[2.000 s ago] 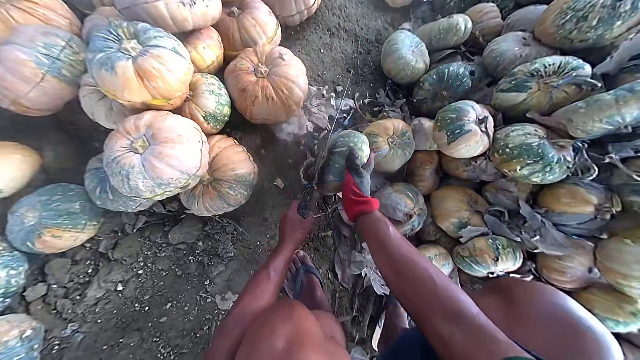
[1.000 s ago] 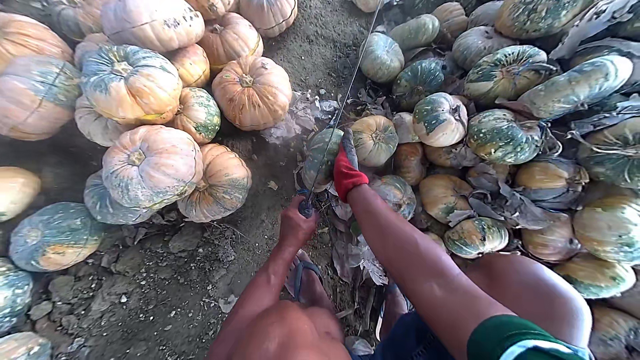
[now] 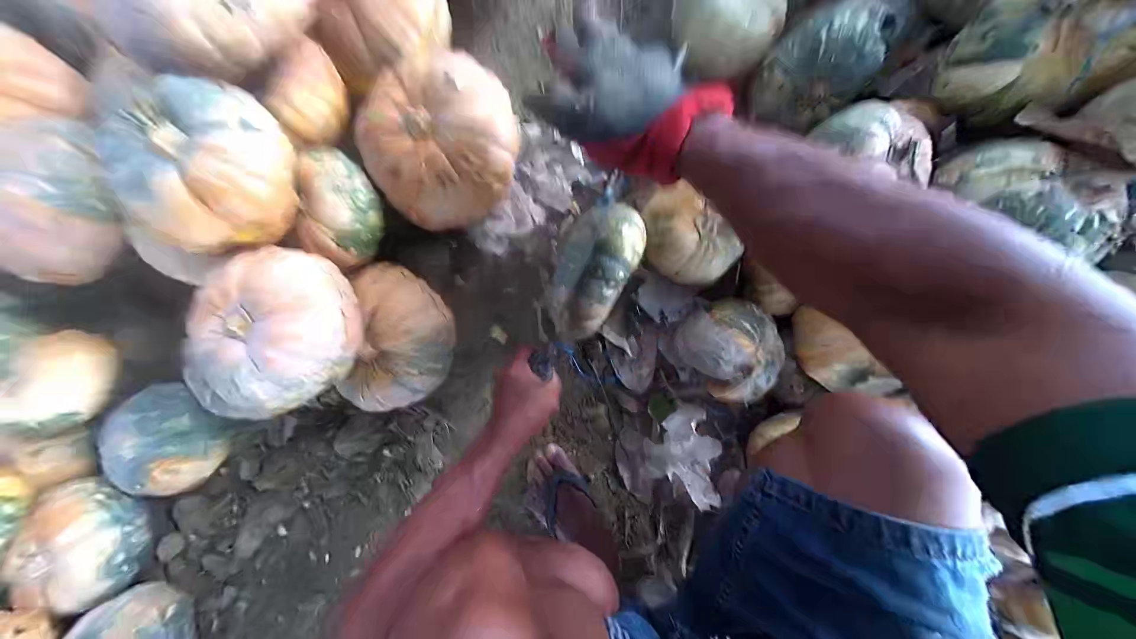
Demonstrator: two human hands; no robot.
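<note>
My bare left hand (image 3: pixel 525 390) is closed around the end of a small dark object (image 3: pixel 541 364), most of it hidden by my fingers. Just above and right of it lies an oblong green and yellow pumpkin (image 3: pixel 599 266), with thin blue string (image 3: pixel 586 368) near its lower end and more at its top. My right hand (image 3: pixel 621 89), in a grey glove with a red cuff, is raised beyond that pumpkin at the top centre. Motion blurs its fingers, so whether it holds anything cannot be told. A round tan pumpkin (image 3: pixel 688 232) sits below its wrist.
Large orange and green pumpkins (image 3: pixel 271 328) are heaped on the left. More pumpkins (image 3: pixel 825 62) with dry leaves fill the right side. Dry leaves (image 3: pixel 683 453) and clods of soil (image 3: pixel 257 532) cover the ground around my sandalled foot (image 3: pixel 568 497).
My gloved right hand has left the green pumpkin it was touching and moved up and away. My left hand remains low, near the same pumpkin. The thin straight line above my left hand no longer shows.
</note>
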